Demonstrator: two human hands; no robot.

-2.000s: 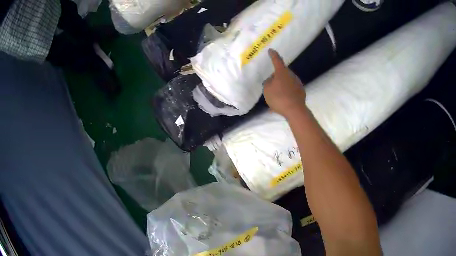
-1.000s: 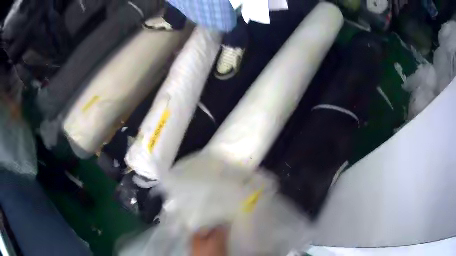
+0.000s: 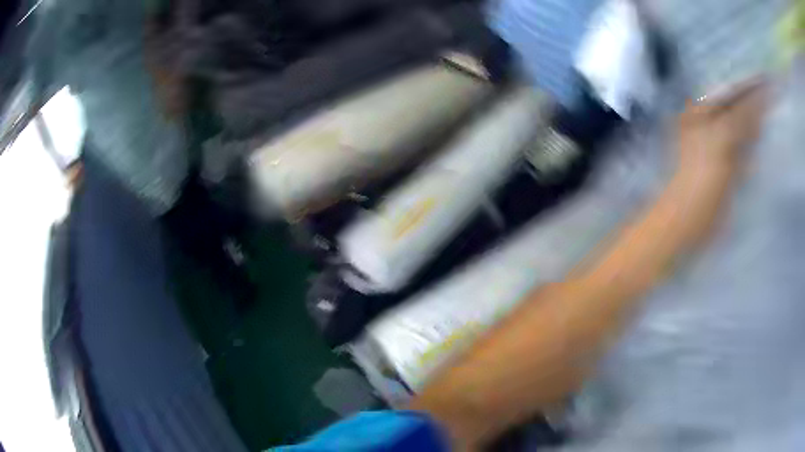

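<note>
A large cloudy plastic bag (image 3: 706,318), badly blurred, fills the right side of the view, with a yellow-green patch at the top right corner. My left hand (image 3: 724,110) is at the upper right, its bare forearm crossing from a blue sleeve at the bottom centre. Its fingers look closed on the bag's upper part, though blur hides the exact grip. My right hand is not in view. A white fabric roll with a yellow label (image 3: 448,344) lies partly behind my forearm. Another labelled white roll (image 3: 441,199) lies beyond it.
A cream roll (image 3: 353,146) and dark rolls (image 3: 340,305) lie beside the white ones. A person in a light blue garment (image 3: 543,40) stands at the top, and another in greyish green (image 3: 128,106) at upper left. Blue-grey cloth (image 3: 132,318) hangs at left; green floor (image 3: 256,380) shows between.
The view has swung, so the rolls appear turned and shifted. The plastic bag has moved from the bottom centre to the right side, raised close to the camera. My left forearm now crosses the view.
</note>
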